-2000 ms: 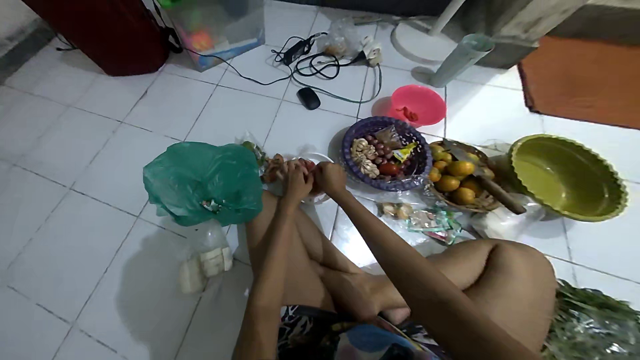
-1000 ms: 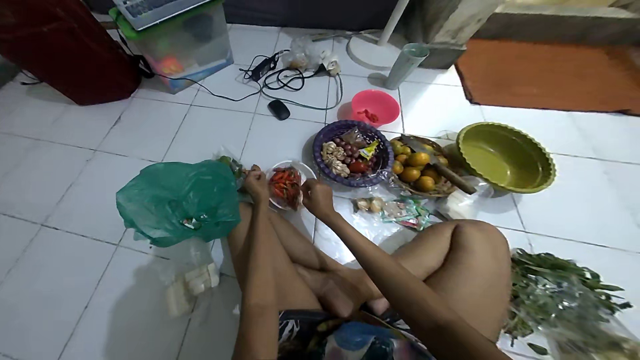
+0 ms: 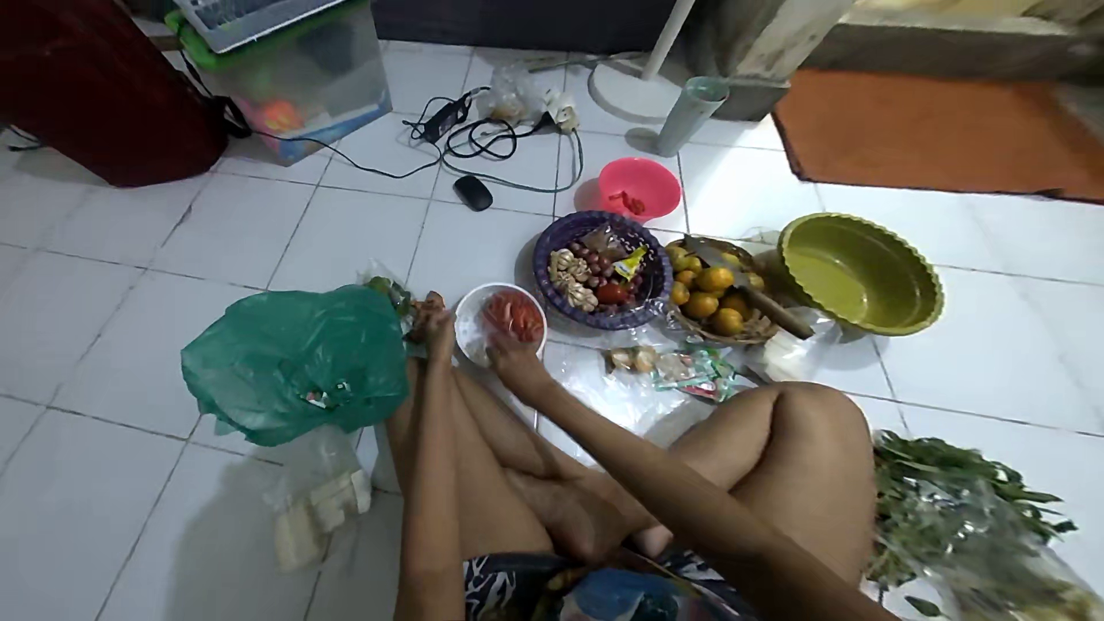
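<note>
A white bowl (image 3: 470, 315) of red chilies (image 3: 517, 315) sits on the tiled floor in front of my crossed legs. My right hand (image 3: 515, 358) is at the bowl's near rim, beside the chilies; whether its fingers grip anything is unclear. Left of the bowl, my left hand (image 3: 435, 323) is closed up near a small bundle of greens (image 3: 390, 293); what it may hold is hidden. A green plastic bag (image 3: 293, 362) lies left of that hand. Beyond my right hand stands a purple basket (image 3: 545, 285) with garlic, shallots and a tomato. A pink bowl (image 3: 640, 185) holds a few red pieces.
Right of the purple basket, a knife (image 3: 768, 306) lies across a wicker basket of orange fruit (image 3: 716, 279). An olive-green basin (image 3: 862, 272) is farther right. Small packets (image 3: 690, 369) lie before my knee, leafy greens (image 3: 949, 483) at lower right. Cables and a computer mouse (image 3: 473, 192) are ahead.
My hands were close together two seconds ago, then apart on either side of the bowl. My right hand has since moved left to the bowl's near rim.
</note>
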